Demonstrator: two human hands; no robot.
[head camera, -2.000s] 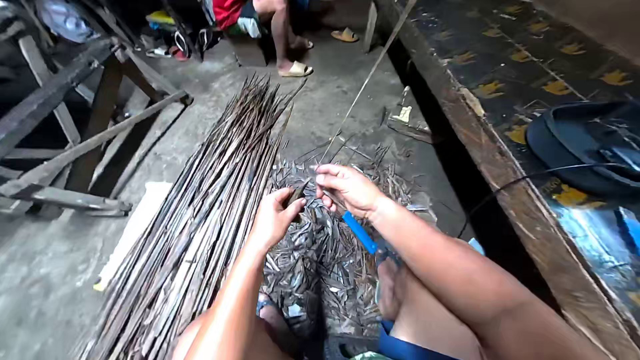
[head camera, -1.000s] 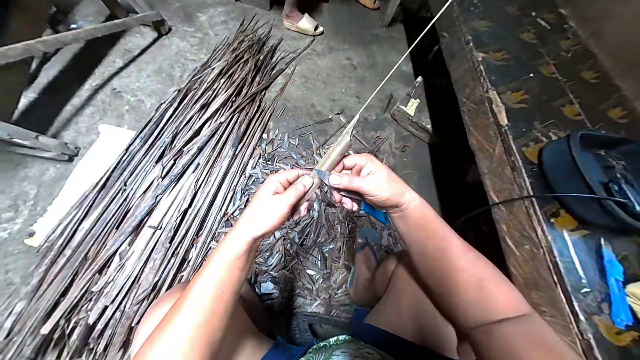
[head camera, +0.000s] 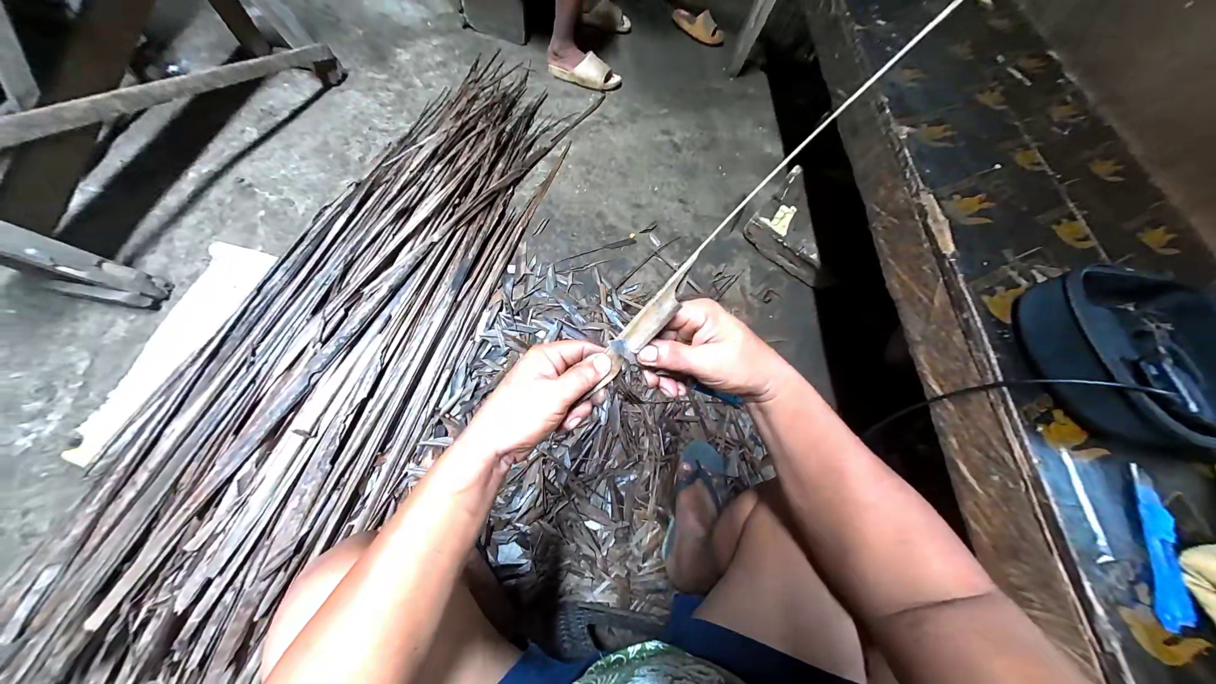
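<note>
A dried palm leaflet strip (head camera: 652, 318) runs up to the right from my hands, wide near them and narrowing to a long thin rib. My left hand (head camera: 546, 394) pinches its lower end between thumb and fingers. Right beside it, my right hand (head camera: 708, 351) grips the wider part, and a small dark blade edge shows at the thumb. A bit of blue, likely a tool's handle, shows below that hand, mostly hidden. To the left lies a long pile of dried leaf strips (head camera: 313, 361); short trimmed scraps (head camera: 589, 484) cover the floor below my hands.
A wooden bench edge (head camera: 936, 313) runs along the right, with a black round container (head camera: 1121, 351) and a blue object (head camera: 1161, 551) on its patterned top. A wooden frame (head camera: 171, 95) stands upper left. A person's sandalled foot (head camera: 584, 68) is ahead. A white sheet (head camera: 180, 332) lies left.
Two seconds ago my hands were apart, with the blue handle plainly seen under my right hand. Now they meet on the leaf strip, as one second ago. The view has tilted down.
</note>
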